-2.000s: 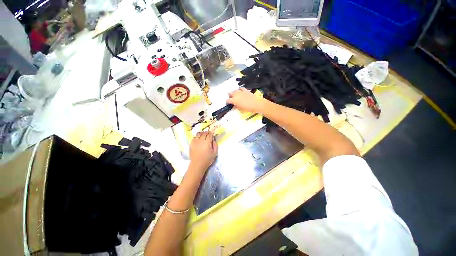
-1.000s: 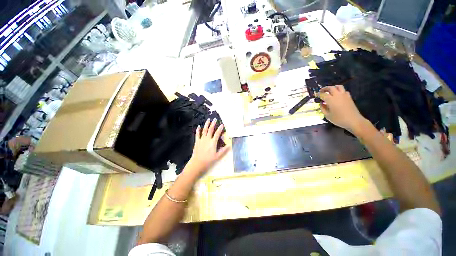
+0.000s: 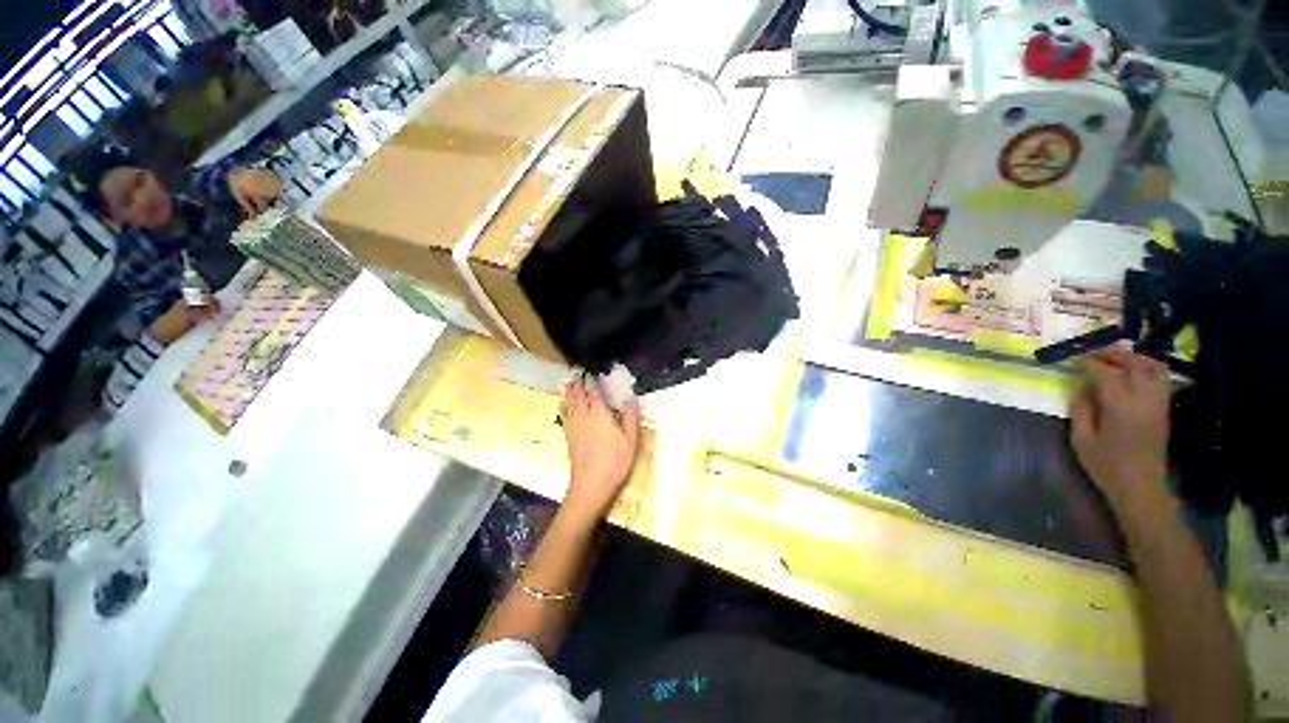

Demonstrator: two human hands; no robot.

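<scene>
My left hand (image 3: 601, 441) is at the front edge of the left-hand pile of black strips (image 3: 693, 290), which spills from the cardboard box (image 3: 452, 170). A small whitish wad (image 3: 618, 384) shows at its fingertips; whether it is gripped is unclear. My right hand (image 3: 1124, 417) is beside the right-hand pile (image 3: 1237, 353), its fingertips on a black strip (image 3: 1079, 343) that points left toward the sewing machine. The white machine head (image 3: 1025, 177), with red knob and round badge, stands behind. Its needle area (image 3: 954, 290) holds no hand.
The shiny dark metal plate (image 3: 947, 459) lies in front of the machine. Yellow tape (image 3: 834, 544) runs along the table's front edge. A person (image 3: 170, 247) is at the upper left beside a pinkish patterned sheet (image 3: 262, 339). A white table (image 3: 325, 509) adjoins at left.
The view has swung left. My left hand has moved from the machine onto the left pile, then to its front edge. My right hand has moved from the needle area to the right pile.
</scene>
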